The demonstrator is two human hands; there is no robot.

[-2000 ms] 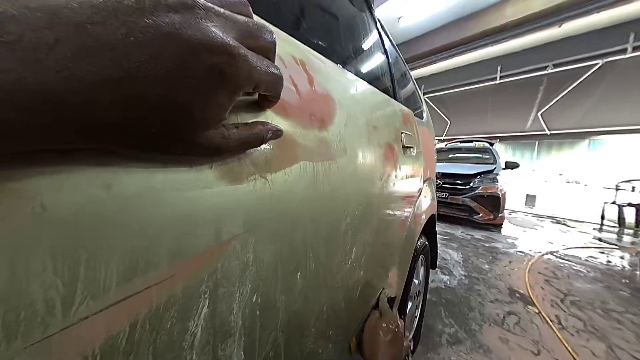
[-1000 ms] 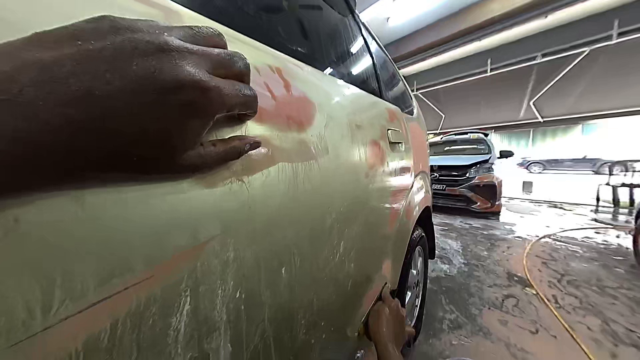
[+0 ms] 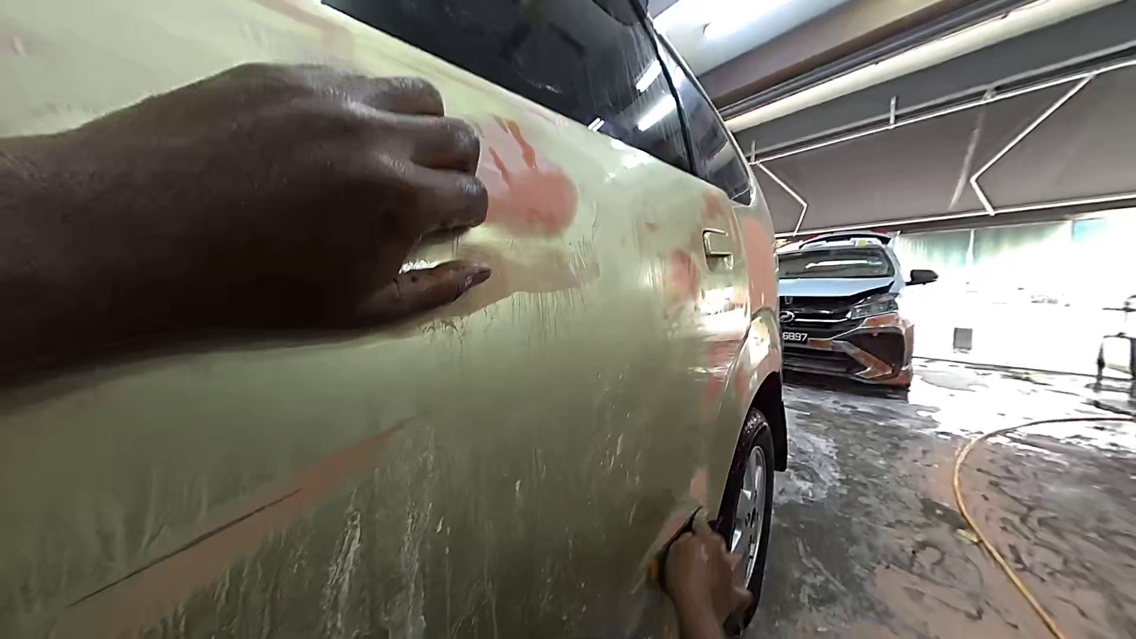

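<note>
My left hand (image 3: pixel 355 195) reaches in from the left and rests against the wet, pale green car side panel (image 3: pixel 497 390), thumb apart from the bent fingers. Nothing shows in it; its palm is hidden. Low down, just in front of the rear wheel (image 3: pixel 750 510), my right hand (image 3: pixel 701 572) presses a thin dark pad (image 3: pixel 682 525) with a bit of yellow at its edge against the panel. Most of the pad is hidden by the hand. Pinkish patches (image 3: pixel 532 200) mark the panel beside my left hand and near the door handle (image 3: pixel 717 244), and a dark scratch (image 3: pixel 186 546) runs low at left.
A second car (image 3: pixel 843 306) with a partly orange-brown front bumper stands behind this one. A yellow hose (image 3: pixel 967 515) curves over the wet floor (image 3: pixel 870 541) at right. Dark side windows (image 3: pixel 550 62) lie above the panel.
My right hand has changed its pose slightly at the lower panel by the wheel. My left hand stays against the upper panel.
</note>
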